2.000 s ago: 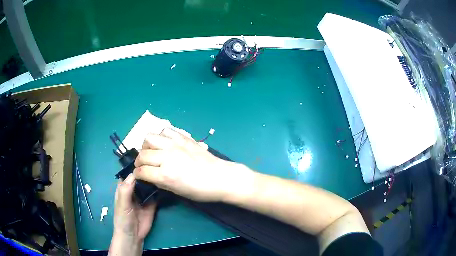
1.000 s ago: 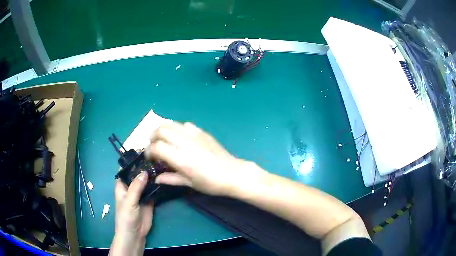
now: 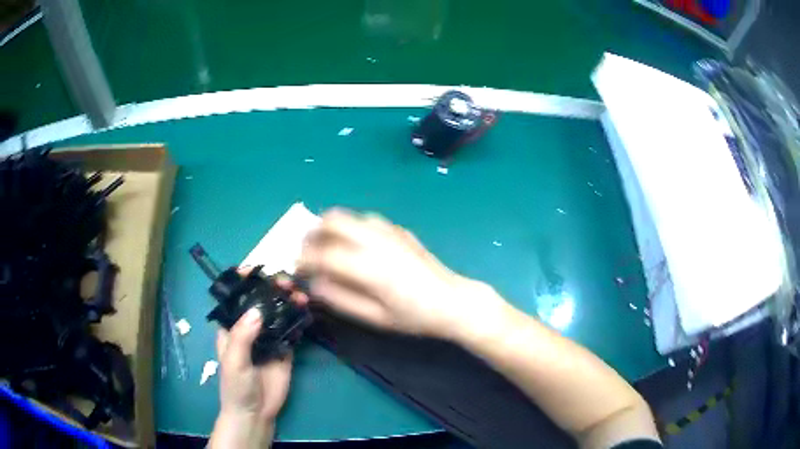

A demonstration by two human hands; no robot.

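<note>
A black plastic bracket with prongs pointing to the upper left is held above the green mat. My left hand grips it from below, thumb on its face. My right hand is just right of the bracket, its fingers blurred; whether it holds anything is unclear. Long black strips lie under my right forearm. A cream backing sheet lies behind the bracket, partly hidden by my right hand.
A cardboard tray heaped with black brackets stands at left, thin rods beside it. A black cylinder with red leads stands near the rear rail. A white slab and clear plastic-wrapped bundle are at right. White scraps dot the mat.
My right hand's fingers have moved off the bracket to its right, exposing more of its face. My left hand still holds the bracket, now turned slightly. The whole view has shifted a little.
</note>
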